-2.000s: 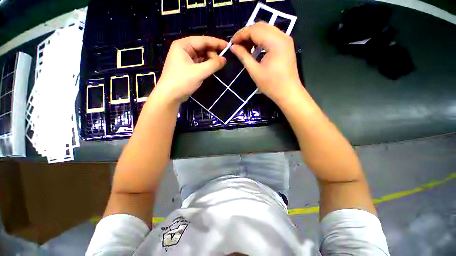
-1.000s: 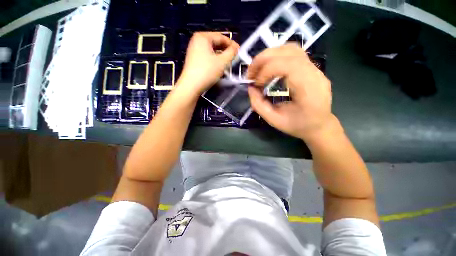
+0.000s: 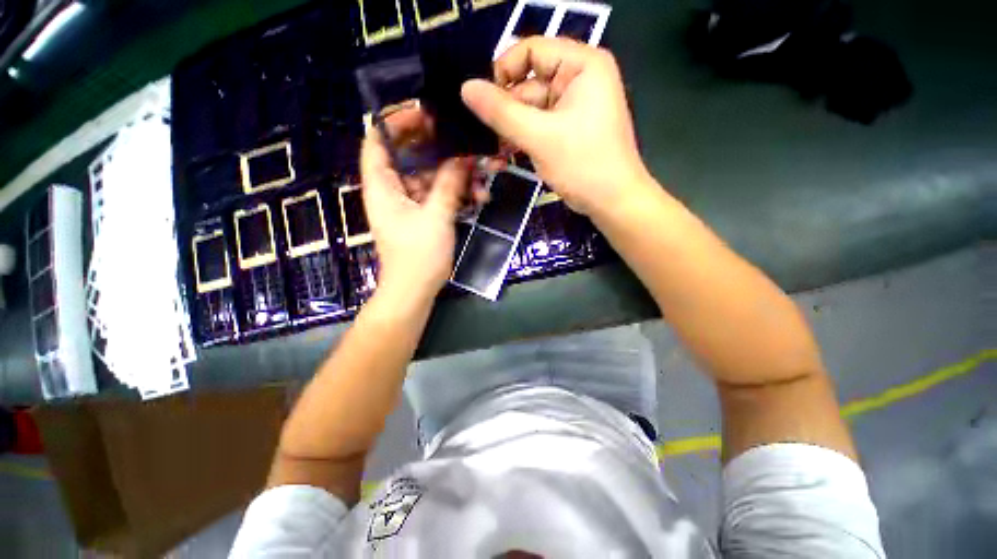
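Observation:
My left hand [image 3: 410, 218] is over the tray, its fingers curled around a small dark piece [image 3: 418, 147], likely a black housing; motion blur hides its details. My right hand [image 3: 574, 120] is just right of it, thumb and fingers bent close together. Dark surface lies by the thumb tip, and I cannot tell if the hand holds a film. The white-edged sticker sheet [image 3: 482, 260] lies slanted across the tray under my hands. Its lower cells are dark; its far end shows beyond my right hand. The black blister tray [image 3: 219, 131] holds housings with cream-gold window frames [image 3: 306, 224].
A pile of white lattice backing sheets [image 3: 137, 251] lies left of the tray, with a stack of dark-celled sticker sheets [image 3: 63, 289] further left. Dark soft scraps [image 3: 809, 55] lie on the green bench [image 3: 754, 186] at right. A brown cardboard box [image 3: 197, 464] is below left.
The sticker sheet was between both hands and now lies across the tray. My left hand has closed around a dark piece. My right hand has moved up and left. The view has tilted.

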